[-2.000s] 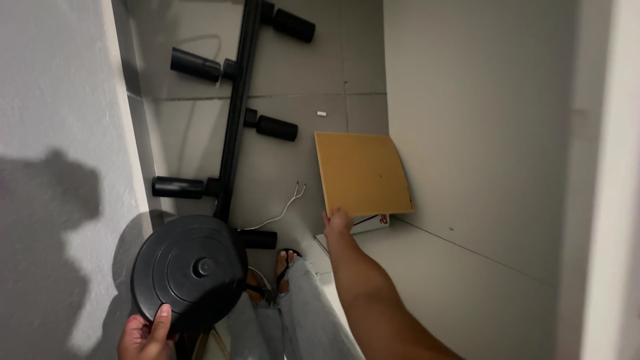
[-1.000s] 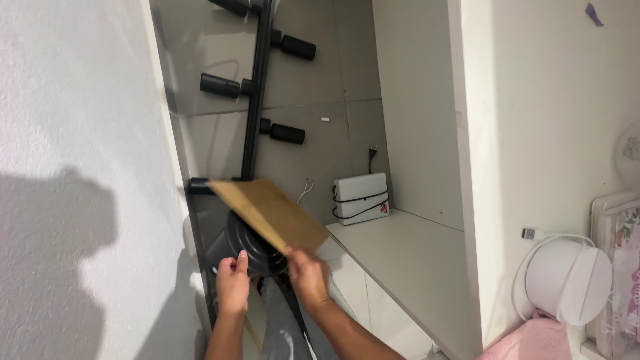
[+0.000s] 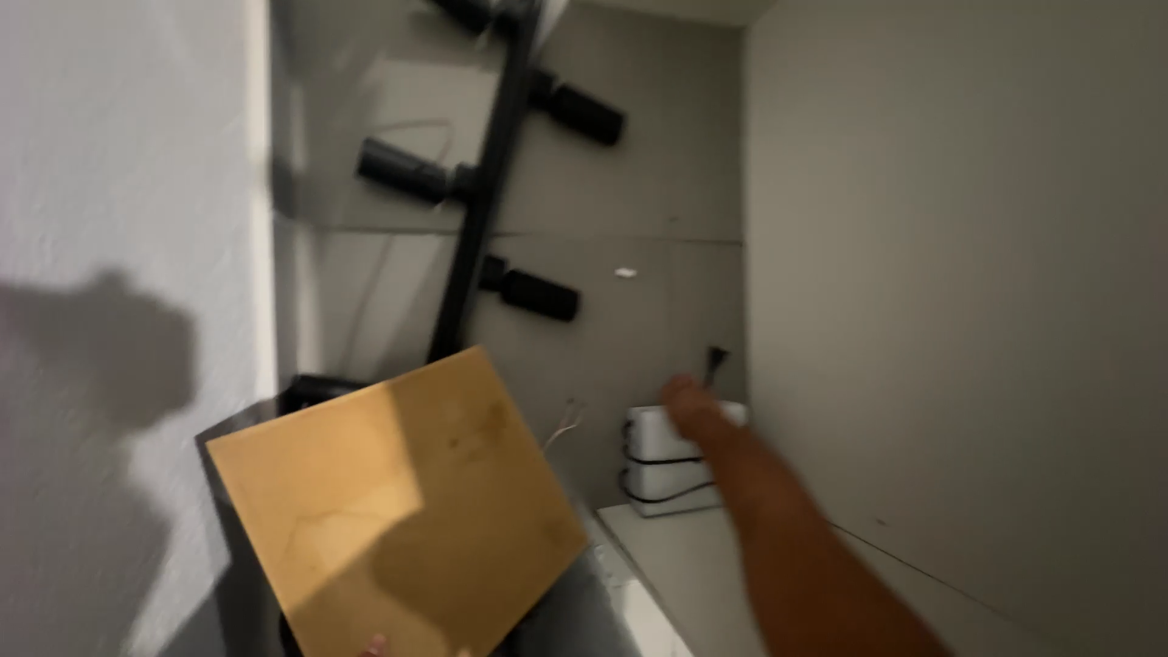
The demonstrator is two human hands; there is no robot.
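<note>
A flat square tan board (image 3: 401,511) fills the lower left of the view, tilted, with my left hand (image 3: 374,646) at its bottom edge; only fingertips show, and the black round object seen earlier is hidden. My right hand (image 3: 695,406) reaches over a white box-like device (image 3: 664,438) wrapped with a black cord, at lower centre right. The hand is blurred and covers part of the device, so whether it touches it is unclear. A black plug (image 3: 716,359) stands up just beyond the fingers.
A black track rail (image 3: 488,173) with several cylindrical spotlights (image 3: 540,294) lies along the tiled floor. Thin wires (image 3: 566,424) and a small white piece (image 3: 625,272) are near it. A grey wall (image 3: 119,182) bounds the left, a pale panel (image 3: 949,274) the right.
My right hand has let go of the tan board and moved right to the white device. The board, previously in my right hand, now lies over where my left hand is.
</note>
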